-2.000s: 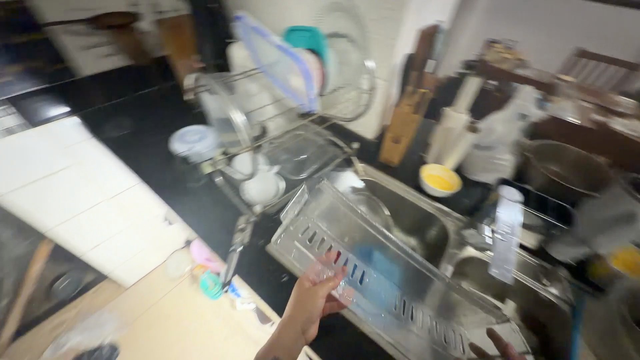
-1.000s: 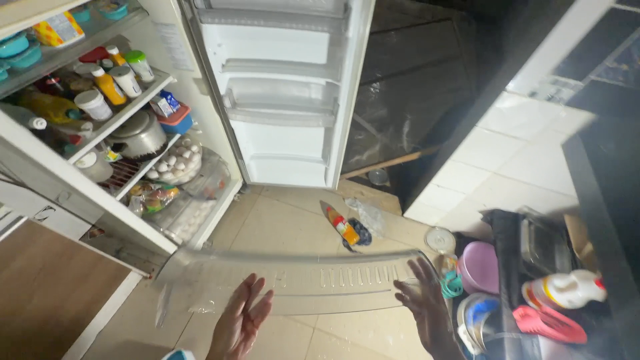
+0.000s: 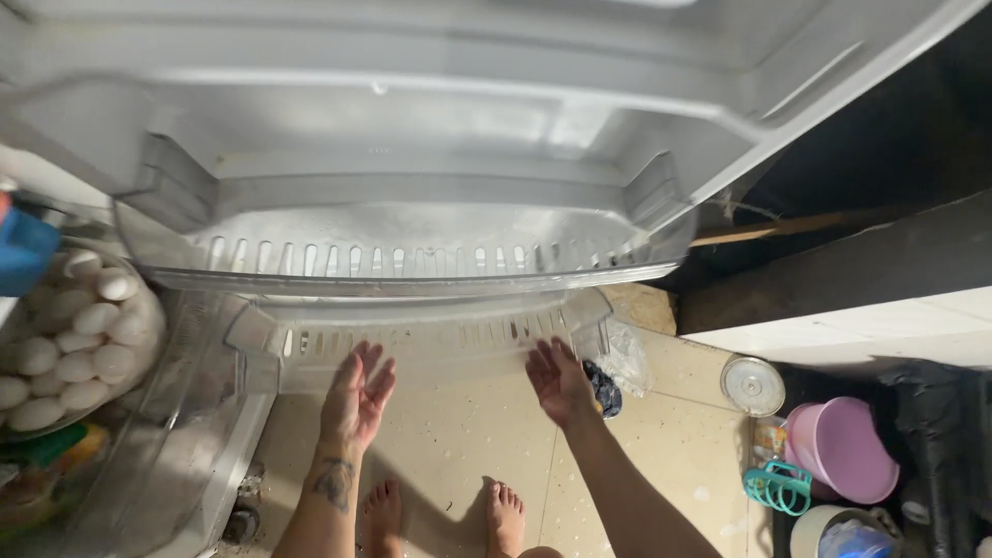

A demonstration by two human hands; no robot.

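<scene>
A clear plastic refrigerator door shelf [image 3: 434,341] with slots in its base lies low at the refrigerator door [image 3: 434,128], beneath another clear door shelf [image 3: 418,275]. My left hand [image 3: 360,395] is at the lower shelf's front, palm up, with fingers slightly curled. Across from it, my right hand [image 3: 556,380] is at the same shelf's right part, fingers raised against or close to the plastic. Whether the hands bear its weight is hard to tell. Both hands are below the upper shelf and do not touch it.
White eggs [image 3: 77,341] in a bowl and a clear drawer [image 3: 163,434] are inside the refrigerator at left. Crumpled clear plastic [image 3: 624,360] lies on the tiled floor. A round metal lid [image 3: 752,386], a pink tub [image 3: 845,449] and a turquoise plastic basket [image 3: 777,488] stand at right.
The view has moved from the sink to the open refrigerator. The clear shelf, held away from the door one second ago, is now low at the door, under another shelf.
</scene>
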